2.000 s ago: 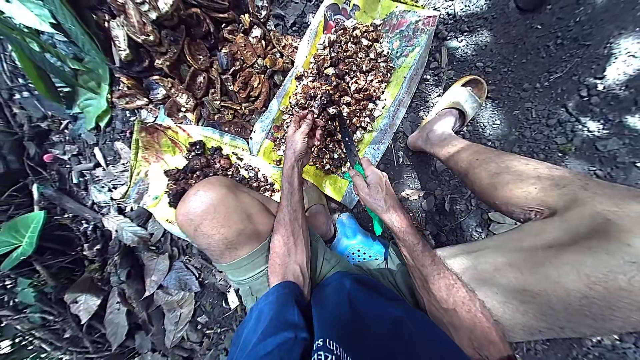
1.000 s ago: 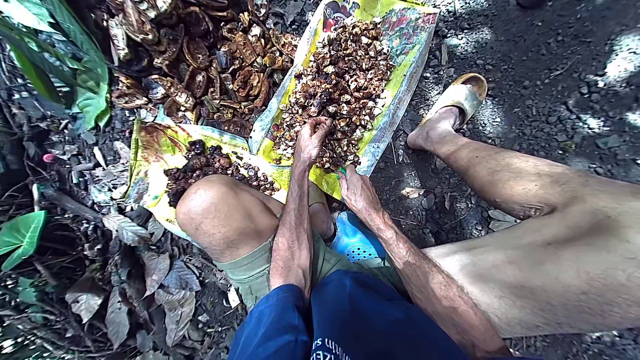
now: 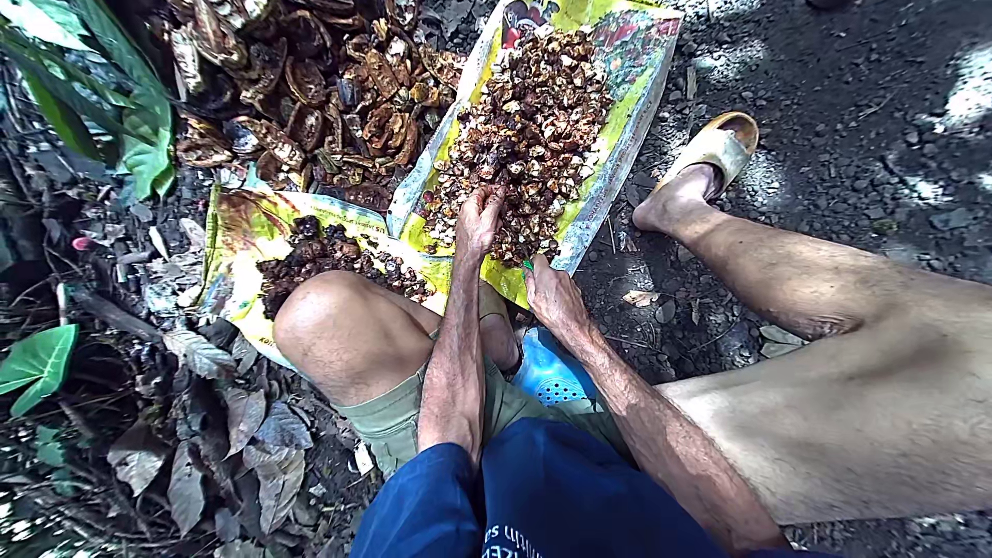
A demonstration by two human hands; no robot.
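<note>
Brown and whitish cacao beans lie heaped on a printed yellow sack. My left hand is over the near left part of this heap, its fingertips together at the beans; whether a bean is between them cannot be told. My right hand is closed around a green handle at the near edge of the sack; the blade of the knife is not visible. Darker, clumped beans lie on a second yellow sack, to the left and partly behind my bent knee.
Split, dried cacao pod husks are piled beyond the sacks at upper left. A blue perforated plastic item is between my legs. My sandalled foot stands on dark gravelly soil at right. Dry leaves and green plants are at left.
Two seconds ago the knife's dark blade showed over the beans, with my right hand farther right; now only a bit of green handle shows. My left hand has shifted slightly right from its earliest position.
</note>
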